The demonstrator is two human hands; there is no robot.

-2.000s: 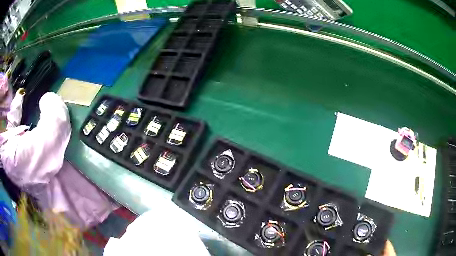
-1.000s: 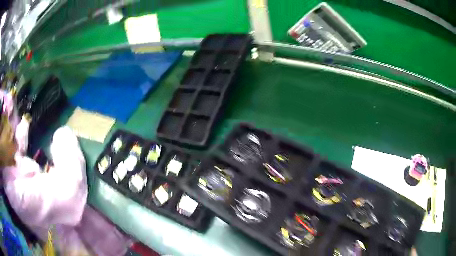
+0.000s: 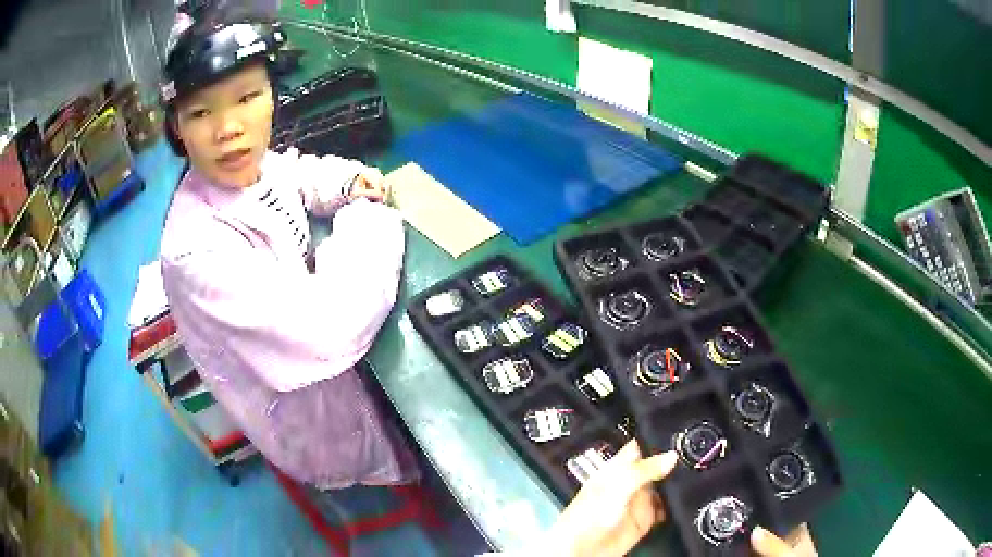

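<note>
A black compartment tray (image 3: 713, 395) holds round watch units, such as a round unit with a red band (image 3: 657, 368), one per pocket. My left hand (image 3: 620, 506) is at its near left edge, thumb and fingers on the rim. My right hand (image 3: 783, 541) is cut off by the bottom edge of the picture; its fingers grip the tray's near end. The tray overlaps a second black tray (image 3: 479, 397) of square watch units at its left, and part of an empty black tray (image 3: 778, 201) behind it.
A person in a pink smock (image 3: 288, 272) sits at the left, facing this way. A blue sheet (image 3: 533, 163) and a tan card (image 3: 444, 209) lie farther back. A calculator (image 3: 944, 245) is behind the metal rail. A white paper (image 3: 922, 533) is cut off at the lower right.
The view has swung left. The round-unit tray has turned and moved over toward the square-unit and empty trays. My left hand has come into view at its edge.
</note>
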